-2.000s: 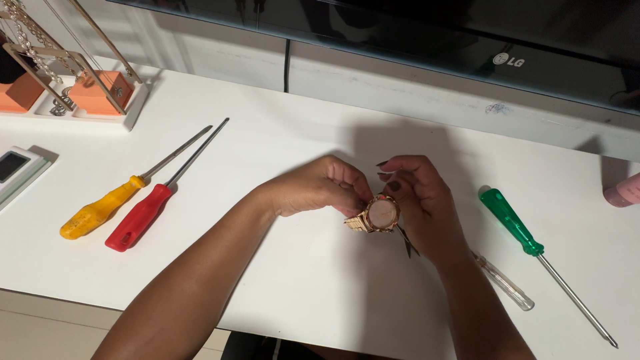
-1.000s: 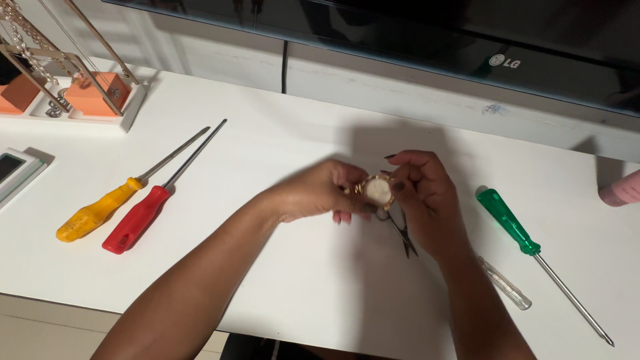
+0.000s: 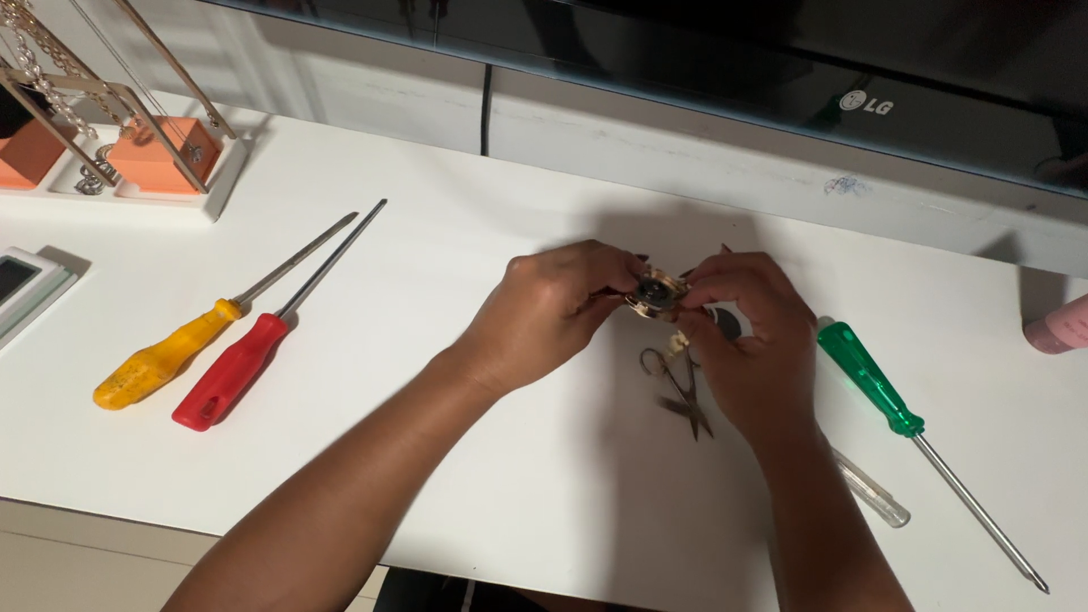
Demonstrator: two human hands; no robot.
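A gold-coloured wristwatch (image 3: 657,293) is held between both hands, a dark round face of its case turned up to view. My left hand (image 3: 557,310) pinches its left side with thumb and fingers. On the other side, my right hand (image 3: 748,327) grips the case edge. Small open scissors (image 3: 687,395) lie on the white tabletop just below the watch, partly hidden by my right hand. A dark round piece (image 3: 727,325) shows behind my right fingers; what it is I cannot tell.
Yellow (image 3: 166,357) and red (image 3: 231,370) screwdrivers lie left, a green screwdriver (image 3: 871,378) and a clear-handled tool (image 3: 875,489) right. Around them are a jewellery stand (image 3: 225,183), a device with a display (image 3: 30,285), a pink tube (image 3: 1062,327) and an LG screen (image 3: 765,76) behind.
The watch showed its pale dial in the earlier frames; now a dark face is up. Both hands keep hold of it. More of the scissors shows than two seconds ago.
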